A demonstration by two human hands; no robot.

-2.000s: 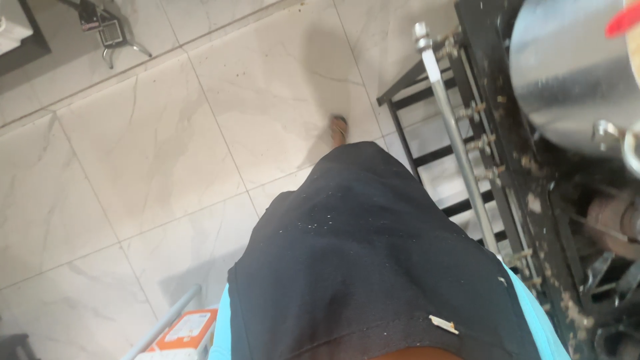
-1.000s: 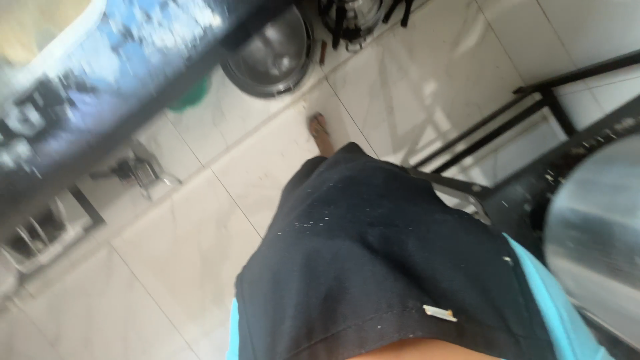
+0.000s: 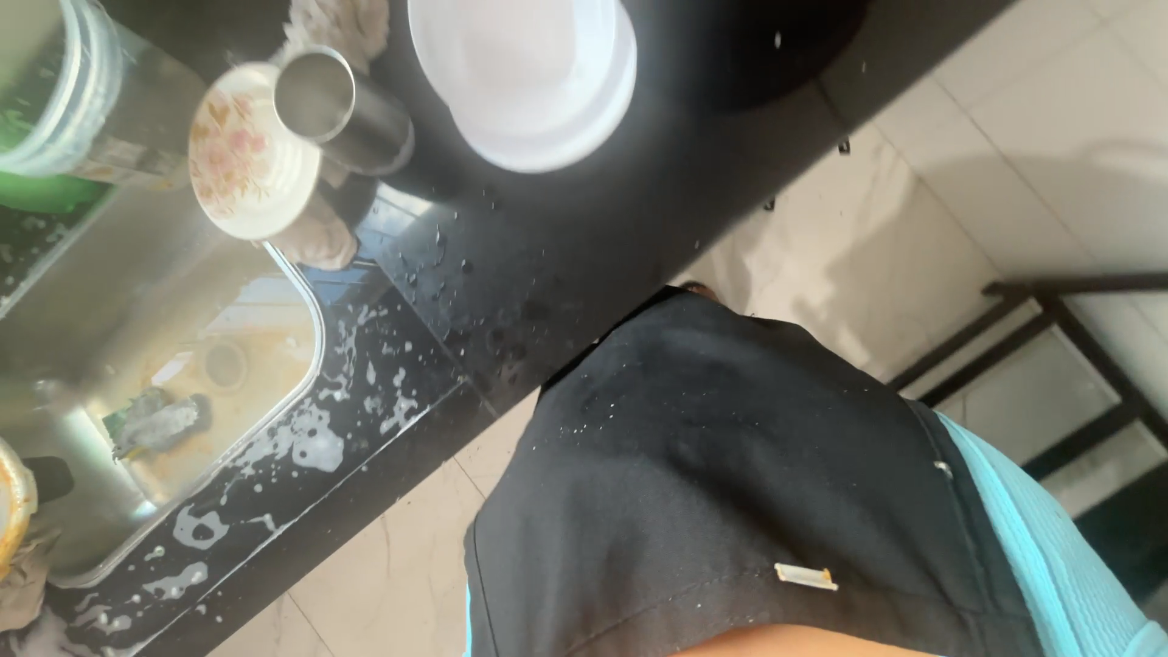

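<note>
Neither my left hand nor my right hand is in view. On the black countertop point(image 3: 566, 237), a floral plate point(image 3: 251, 151) is tilted beside a metal tumbler point(image 3: 342, 109), with crumpled greyish cloth point(image 3: 315, 237) showing under the plate. White round dishes or lids point(image 3: 547, 109) overlap to their right. A steel sink point(image 3: 274, 401) at the left holds shallow cloudy water, with a grey and green scrubbing pad or scrap point(image 3: 160, 424) in it.
Soapy water point(image 3: 306, 438) lies along the counter edge. A large clear container point(image 3: 82, 91) stands at the upper left. A stained dish rim point(image 3: 14, 502) shows at the far left, and a black metal frame point(image 3: 1049, 301) stands on the tiled floor at the right.
The view has swung from the tiled floor and the black stand to the sink and counter. No hand shows in any of the frames.
</note>
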